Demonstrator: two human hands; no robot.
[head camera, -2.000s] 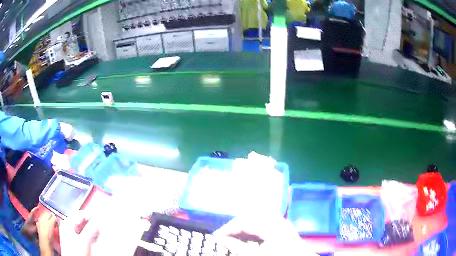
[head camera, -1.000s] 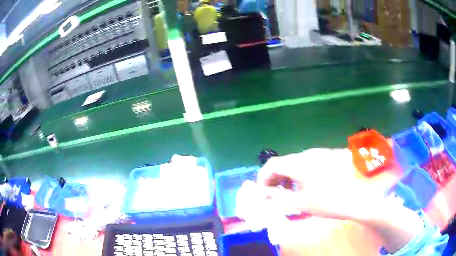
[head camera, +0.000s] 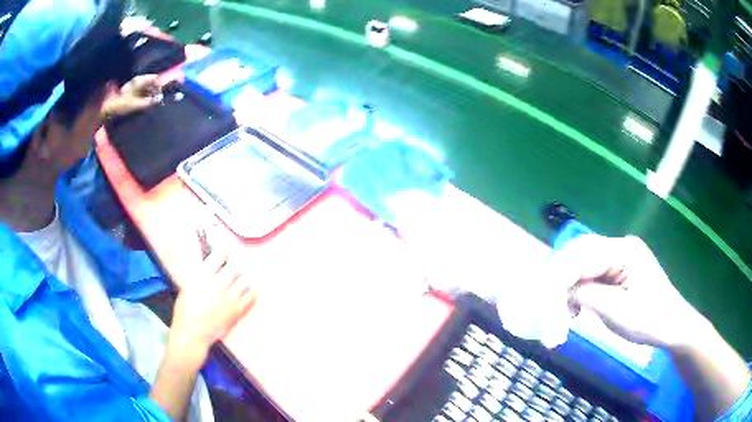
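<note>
My right hand (head camera: 631, 288) reaches in from the lower right, its fingers curled. An overexposed white mass (head camera: 536, 313) lies against its fingertips; I cannot tell whether it is held parts or glove. The hand is over the large light blue bin (head camera: 614, 358), whose contents are mostly hidden or washed out. Below is the black tray (head camera: 474, 309) with white pieces (head camera: 495, 371) in even rows, cut off by the bottom edge. My left hand is not in view.
A person in a blue cap and coat (head camera: 49, 321) sits at the left, one hand (head camera: 214, 301) over the red-pink bench. A silvery tray (head camera: 247, 235), a black tray (head camera: 165, 132) and light blue bins (head camera: 396, 177) lie beyond. The green belt (head camera: 495, 148) runs behind, carrying a black round piece (head camera: 558, 214).
The view has swung left, bringing the neighbouring person close. My right hand has moved from the square blue bin to the large bin. The red-orange bin has left the view.
</note>
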